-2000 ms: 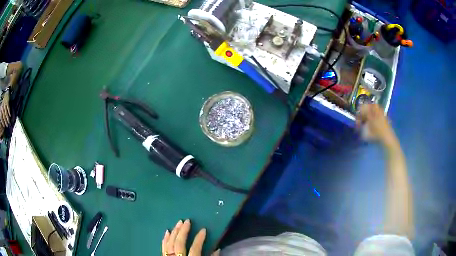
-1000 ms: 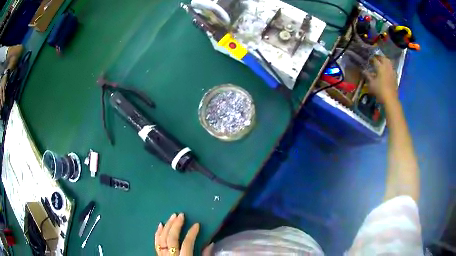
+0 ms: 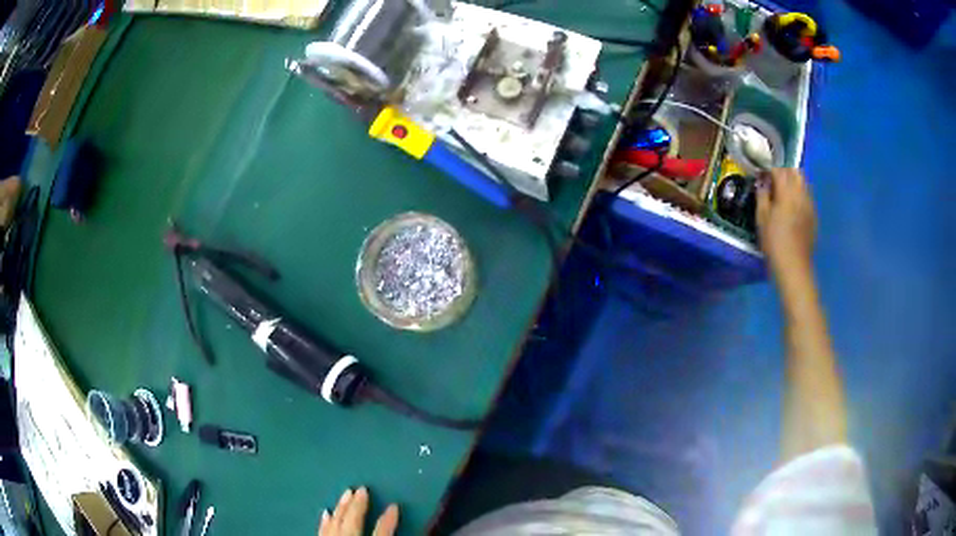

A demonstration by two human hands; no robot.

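My right hand (image 3: pixel 786 215) is at the front right edge of the blue-white parts tray (image 3: pixel 704 222) beside the bench. Its fingertips are next to a round container (image 3: pixel 757 141) with something white in it; I cannot tell if they grip anything. The tray also holds red-handled pieces (image 3: pixel 671 165) and a yellow and black coiled item (image 3: pixel 794 34). My left hand (image 3: pixel 359 515) lies on the green bench at the bottom edge, partly cut off, fingers apart and empty.
A round dish of silvery bits (image 3: pixel 416 272), a black corded tool (image 3: pixel 304 359), dark-handled cutters (image 3: pixel 187 246) and a yellow and blue soldering iron (image 3: pixel 440 157) on its stand lie on the bench. Small parts, a clear cup (image 3: pixel 124 417) and a white board (image 3: pixel 52 403) are at left.
My right hand reached into the tray and has drawn back to its near right edge. The view has shifted, and my left hand shows less at the bottom edge.
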